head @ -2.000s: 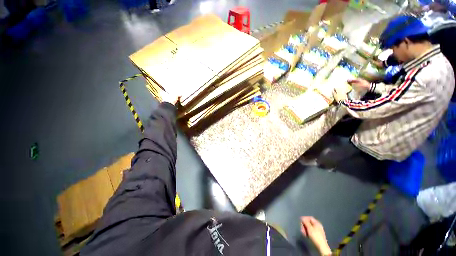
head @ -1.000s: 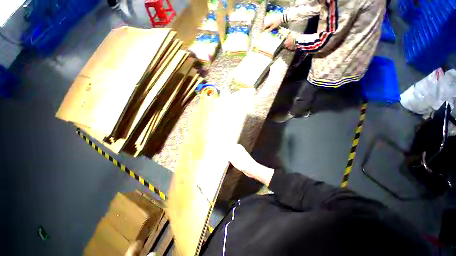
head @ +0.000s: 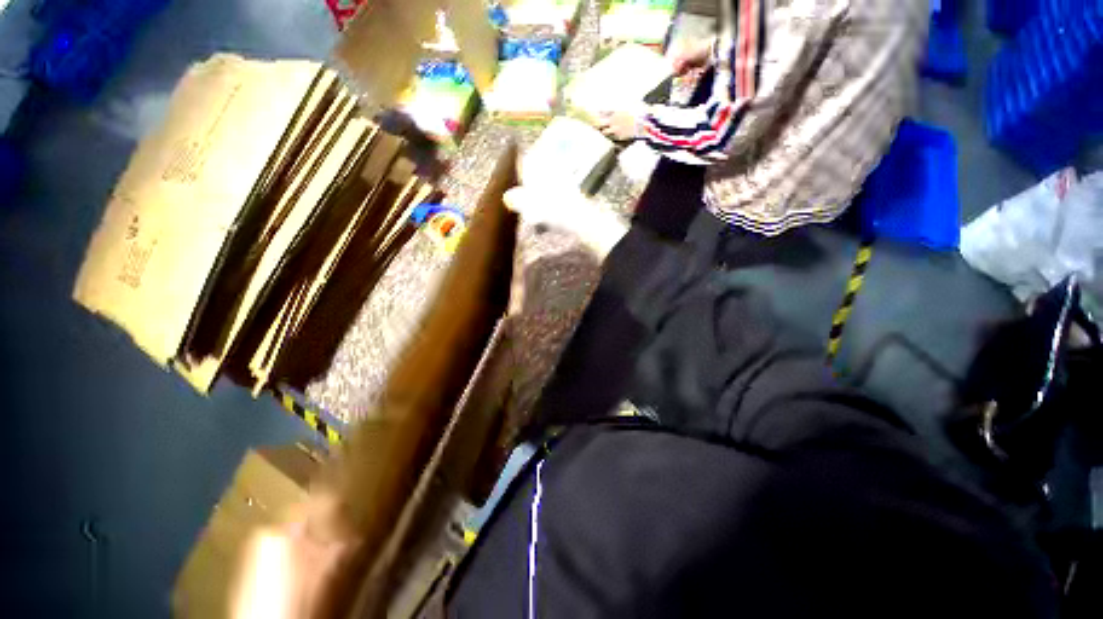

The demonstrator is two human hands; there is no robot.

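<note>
A brown shipping carton (head: pixel 417 381) stands on edge in front of me, partly opened, with a gap between its panels. My right hand (head: pixel 566 215) is at its far upper corner, fingers over the edge. My left hand (head: pixel 288 562) is at its near lower end, very blurred and bright; its fingers are hard to make out. A thick leaning stack of flattened cartons (head: pixel 200 181) is at the left end of the speckled table (head: pixel 387 327).
A blue tape dispenser (head: pixel 443 225) lies beside the stack. Product boxes (head: pixel 523 82) with bright contents stand at the back. A co-worker in a patterned jacket (head: pixel 804 115) handles a box. A blue bin (head: pixel 916 187) is at the right; brown cartons (head: pixel 236 508) are low at the left.
The carton was a flat, bright sheet and now stands darker, its panels apart. My right hand has moved forward along it; my left hand has come further into view.
</note>
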